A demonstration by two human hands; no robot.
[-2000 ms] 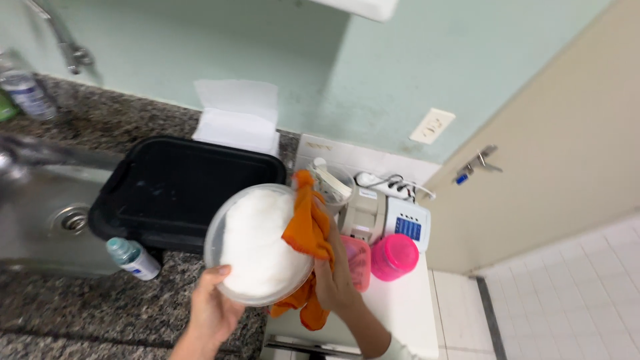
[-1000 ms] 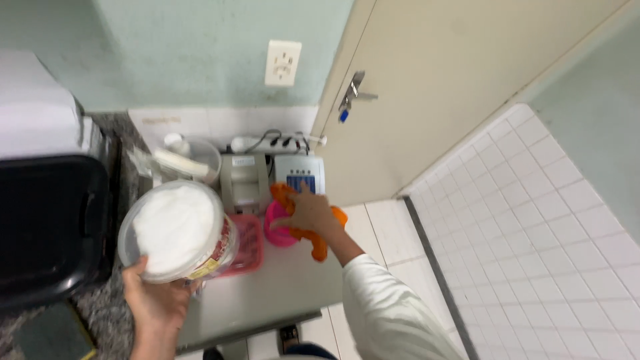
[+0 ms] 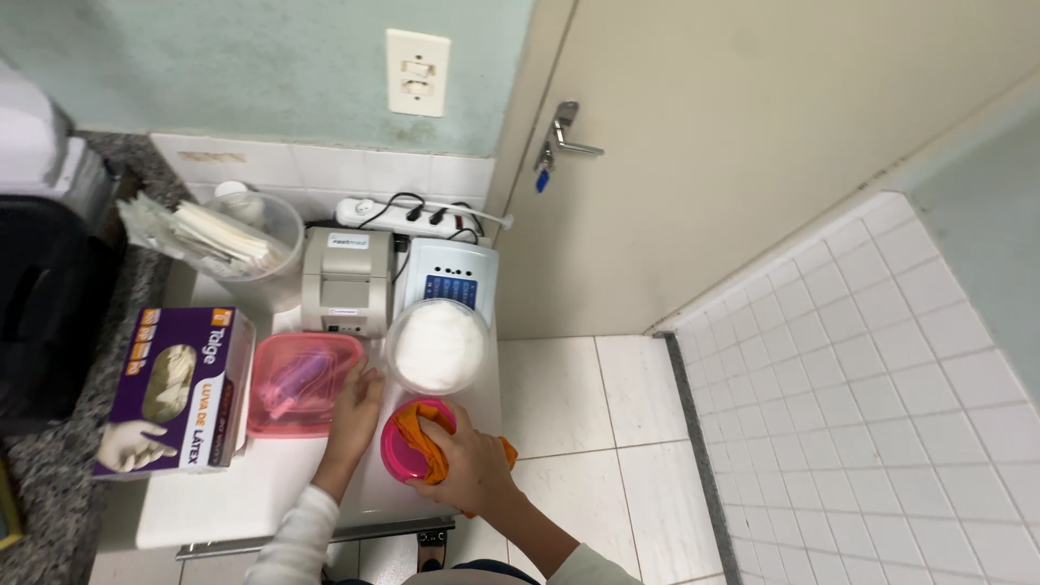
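Observation:
My right hand (image 3: pixel 471 459) presses an orange cloth (image 3: pixel 424 431) against a round pink container (image 3: pixel 392 451) near the front right of the white tabletop. At the right side of a pink-lidded plastic box (image 3: pixel 301 341) is my left hand (image 3: pixel 355 406), its fingers apart and holding nothing; whether it touches the box I cannot tell. A clear round tub with white contents (image 3: pixel 439 347) stands just behind the pink container, in front of a keypad device (image 3: pixel 479 268).
A latex glove box (image 3: pixel 175 390) stands left, with a clear tub of packets (image 3: pixel 276 276) behind. A small printer (image 3: pixel 345 284) and a power strip (image 3: pixel 406 219) are near the wall. Right are a door (image 3: pixel 650 162) and a tiled low wall (image 3: pixel 861 366).
The tub with white contents was in my left hand; it now stands by the keypad device, let go. My right hand remains at the pink container with the cloth.

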